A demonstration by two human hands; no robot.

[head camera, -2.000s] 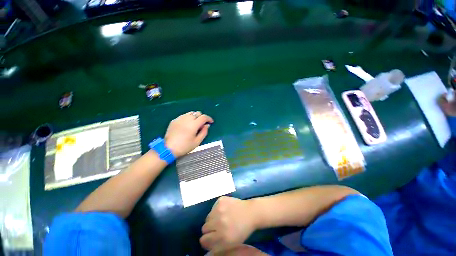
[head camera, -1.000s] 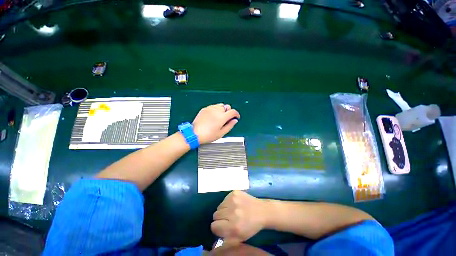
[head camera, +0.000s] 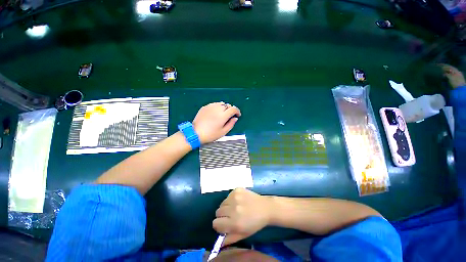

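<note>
My left hand [head camera: 214,123] rests loosely curled on the bench above the striped adhesive sheet [head camera: 225,153]; I see nothing in it, though its palm side is hidden. My right hand [head camera: 242,215] is closed below the sheet's bare white lower part. A slim pale tool, likely tweezers [head camera: 216,247], sticks out under this hand towards the bottom edge; its grip is hidden by the fingers. The yellow-green tape pieces [head camera: 291,150] lie right of the sheet.
Larger striped sheets [head camera: 153,123] and a bagged pale sheet [head camera: 30,164] lie left. Bagged amber parts [head camera: 360,138], a phone [head camera: 397,137] and a bottle [head camera: 423,108] lie right. Small modules [head camera: 169,74] are spaced across the far side. Another person's hand [head camera: 452,75] is at right.
The view has shifted and levelled. The pale tool under my right hand shows more clearly. My left hand stays in place. Another person's hand and sleeve have come back into view at right.
</note>
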